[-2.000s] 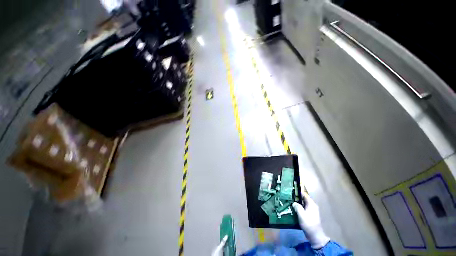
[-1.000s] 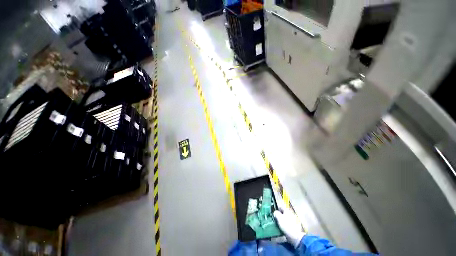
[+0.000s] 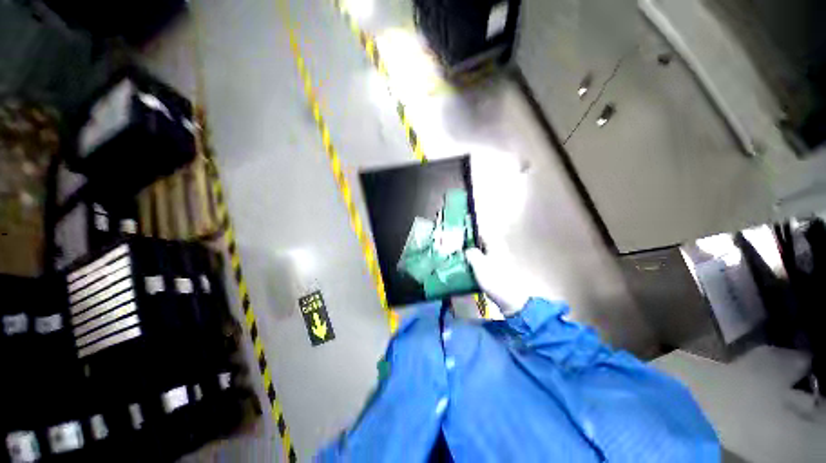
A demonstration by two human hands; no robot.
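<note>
A small black tray is held out in front of my blue smock. Several teal-green pieces lie loosely in its lower right part, with pale bits among them. My right hand, in a white glove, grips the tray's right edge; its sleeve is blue. My left hand is not visible; only the left sleeve shows. A small bit of green shows beside that sleeve, most of it hidden.
Stacked black totes with white labels stand on the left, beside a wooden pallet. Grey cabinets line the right. A black bin stands ahead. Yellow and black-yellow tape runs along the floor, with an arrow sign.
The tray, still in my right hand, now appears higher in view, and more of my smock shows. The black bin and cabinets ahead are nearer. My left hand and most of the long green bundle have left view.
</note>
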